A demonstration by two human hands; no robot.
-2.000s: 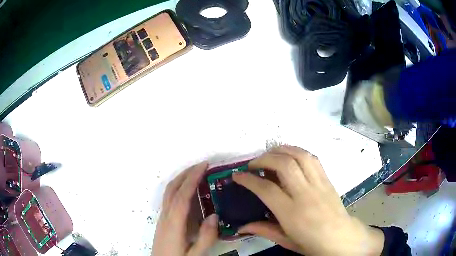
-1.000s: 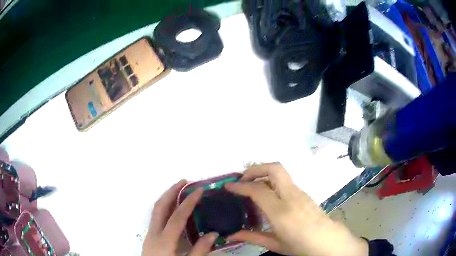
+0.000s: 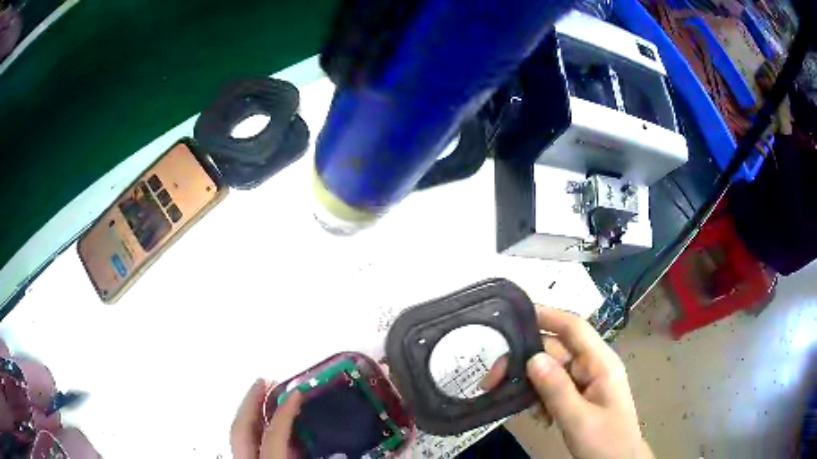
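Note:
A pink housing (image 3: 400,394) lies at the near edge, open side up, with a green circuit board (image 3: 391,437) and a black inner block (image 3: 340,425) inside. My left hand (image 3: 268,423) holds its left side and is partly cut off by the bottom edge. My right hand (image 3: 582,385) holds a black cover ring (image 3: 414,359) by its right side, just right of the housing. Through the ring's round hole a printed paper sheet (image 3: 466,369) and a fingertip show. The blue electric screwdriver (image 3: 394,116) hangs large and close at top centre, pale nose down, touched by neither hand.
A lit smartphone (image 3: 148,220) and black cover rings (image 3: 285,143) lie at upper left. More rings (image 3: 466,157) are partly behind the screwdriver. The screw feeder (image 3: 573,211) stands at right, a red stool (image 3: 717,282) beyond. Pink housings (image 3: 31,385) are at far left. A blue bin (image 3: 667,63) is upper right.
My right hand has left the housing and now holds a black cover ring. The screwdriver has swung from the right to top centre. The view has shifted, showing more of the screw feeder.

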